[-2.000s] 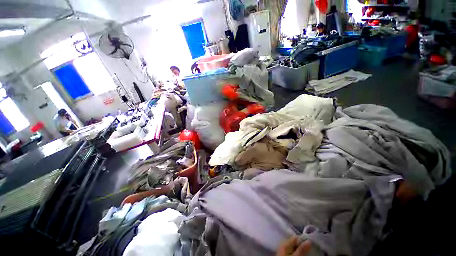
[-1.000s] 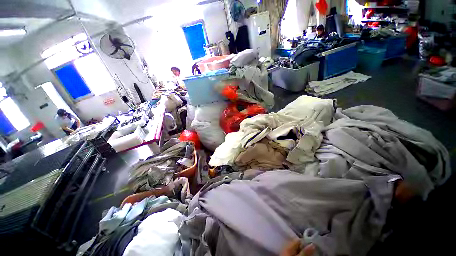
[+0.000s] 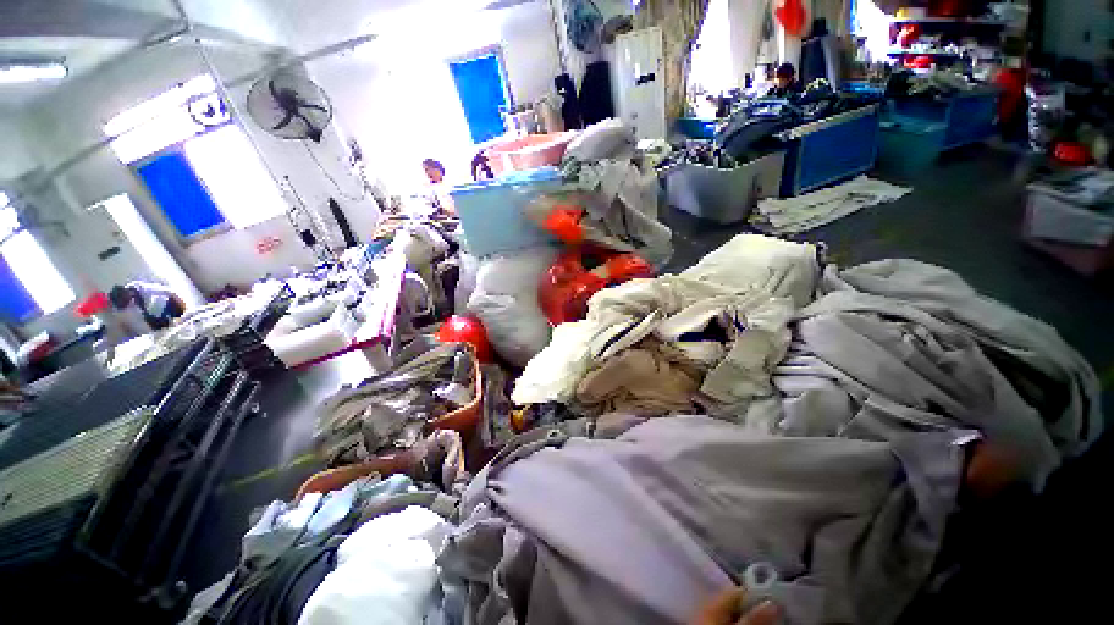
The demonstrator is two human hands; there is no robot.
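Note:
A grey-mauve eyelet curtain is spread in front of me, its near edge gathered. My left hand, cut off by the bottom edge, grips this edge beside a pale ring. My right hand, blurred and dim at the right, holds the curtain's corner, where a small white tag or spot shows. Most of both hands is hidden by cloth, shadow or the frame edge.
Behind lies a heap of cream and beige cloth and grey cloth. White cloth and orange tubs are at the left, with black metal racks beyond. Red bags lie behind. People sit at far tables.
My left hand has shifted slightly right, and the pale ring beside it shows more clearly. My right hand has barely moved. A person at the far left has bent lower.

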